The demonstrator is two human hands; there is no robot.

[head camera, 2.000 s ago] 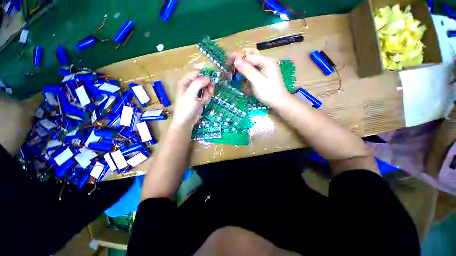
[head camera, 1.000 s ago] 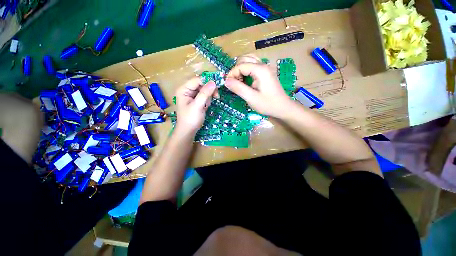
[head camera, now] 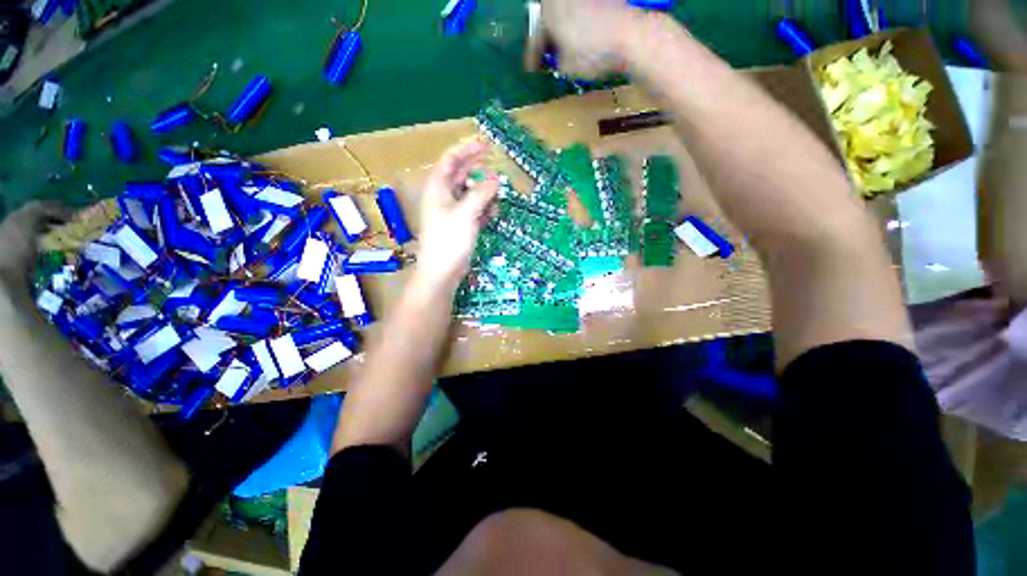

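Observation:
My left hand [head camera: 456,208] is over the left edge of the circuit board strips [head camera: 529,242], its fingertips closed on a small green circuit board [head camera: 478,178]. My right hand [head camera: 586,39] is stretched out over the green surface at the top edge, blurred. Something blue and pale shows at its fingers, but whether it is held is unclear. The strips overlap on brown cardboard [head camera: 698,298]. A large pile of blue battery packs with white labels [head camera: 208,338] lies at left. One battery pack [head camera: 704,237] lies right of the strips.
An open carton [head camera: 952,124] with yellow pieces [head camera: 878,113] stands at right, by a white sheet [head camera: 944,248]. A black strip [head camera: 633,122] lies beyond the boards. Loose packs lie on the green surface [head camera: 287,56]. Another person's arm [head camera: 85,439] reaches to the pile; another arm shows at far right.
My right hand has left my left hand and moved up and away over the green surface. My left hand stays near the strips. A neighbour's hand has come to the pile's left side.

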